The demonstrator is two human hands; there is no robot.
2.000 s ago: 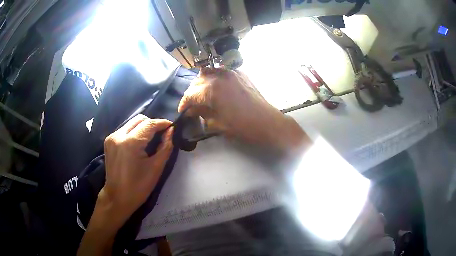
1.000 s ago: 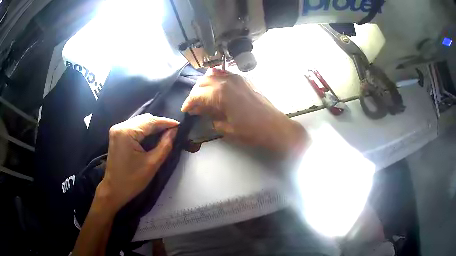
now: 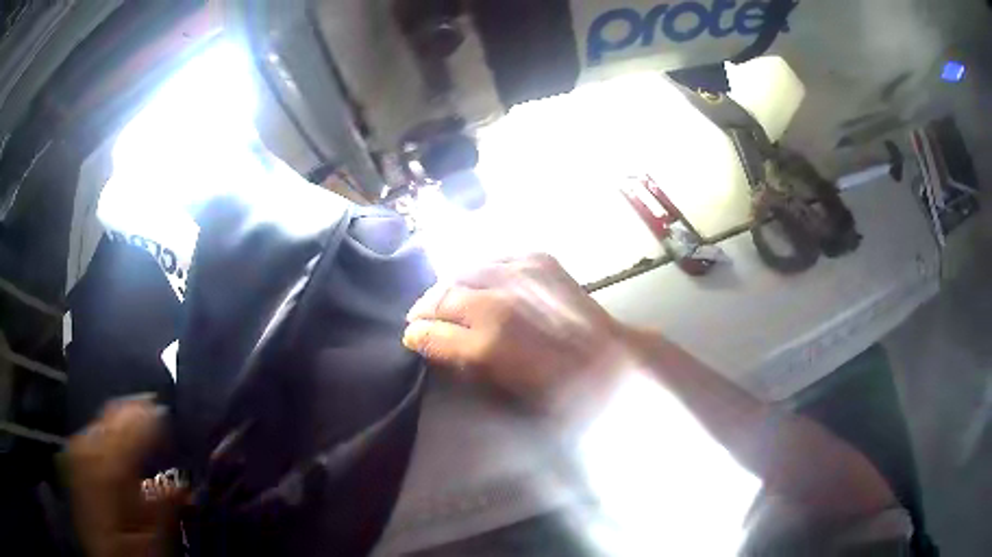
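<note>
The dark garment (image 3: pixel 305 370) lies smooth and spread over the left of the table, its upper edge running to the needle area (image 3: pixel 408 201), where glare hides detail. My right hand (image 3: pixel 517 326) is at the garment's right edge, just in front of the needle area, fingers bent and closed on the edge. My left hand (image 3: pixel 120 468) is blurred at the lower left, over the garment beside small white lettering; its grip cannot be made out. A white panel with black lettering (image 3: pixel 158 256) lies at the garment's upper left.
The off-white machine head (image 3: pixel 674 33) with blue lettering stands at the top. Red snips (image 3: pixel 664 218) and dark looped scissors (image 3: pixel 800 212) lie right of the needle. Strong glare covers the upper left and my right wrist. Ruler marks run along the table's front edge.
My left hand has let go of the folded edge and moved down and left. The garment now lies flatter and wider. My right hand is lower, further from the needle.
</note>
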